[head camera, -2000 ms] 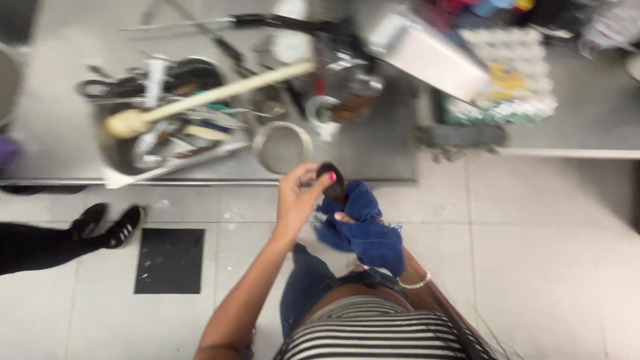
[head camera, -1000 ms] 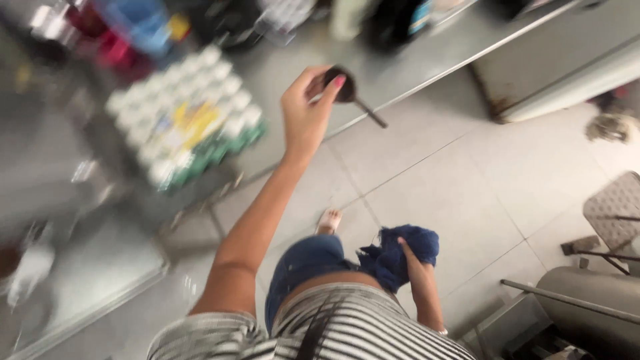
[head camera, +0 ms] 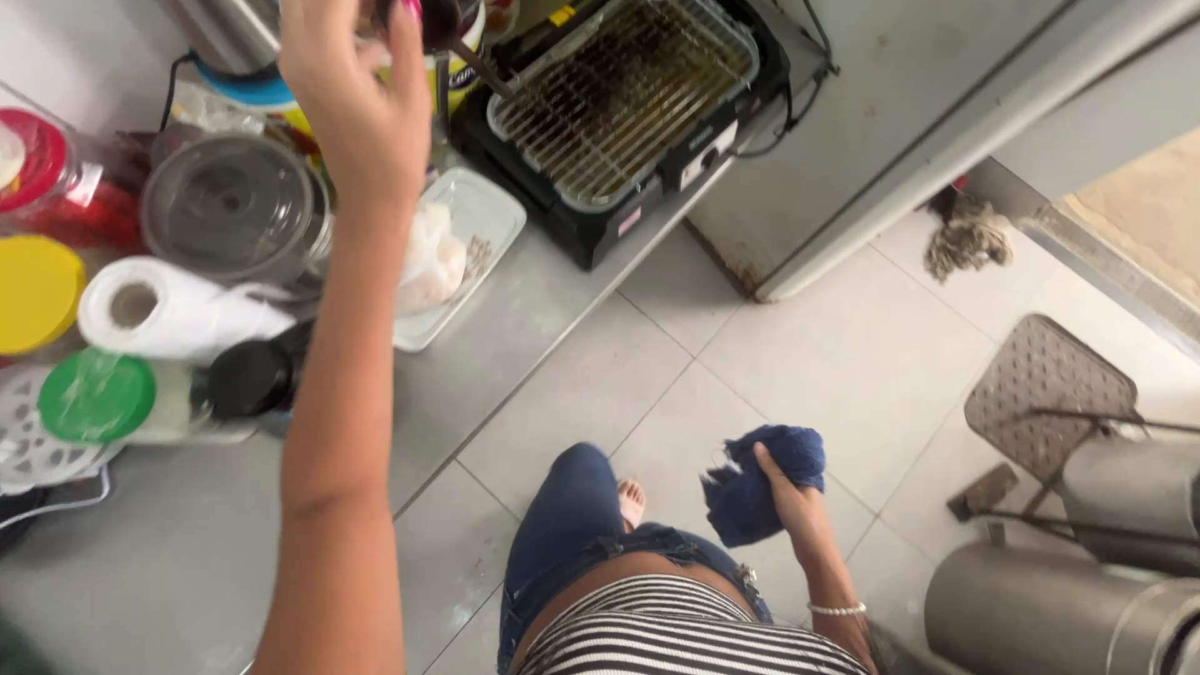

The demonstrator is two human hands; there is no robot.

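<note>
At the top edge my left hand reaches over the counter, its fingers around a small dark ladle or measuring spoon. The dark handle points down and right, near the corner of an electric grill with a wire rack. Part of the bowl is hidden by my fingers and the frame edge. Away from the counter, above the floor, my right hand grips a bunched blue cloth with frayed edges.
A white tray with a plastic bag, a paper roll, a clear-lidded container and several lidded jars crowd the metal counter. A white appliance stands beyond the grill. Metal cylinders and a perforated stool are at right.
The view has swung along the counter to the grill. My hands were close together two seconds ago and are now far apart. My left hand still holds the dark utensil, my right the cloth.
</note>
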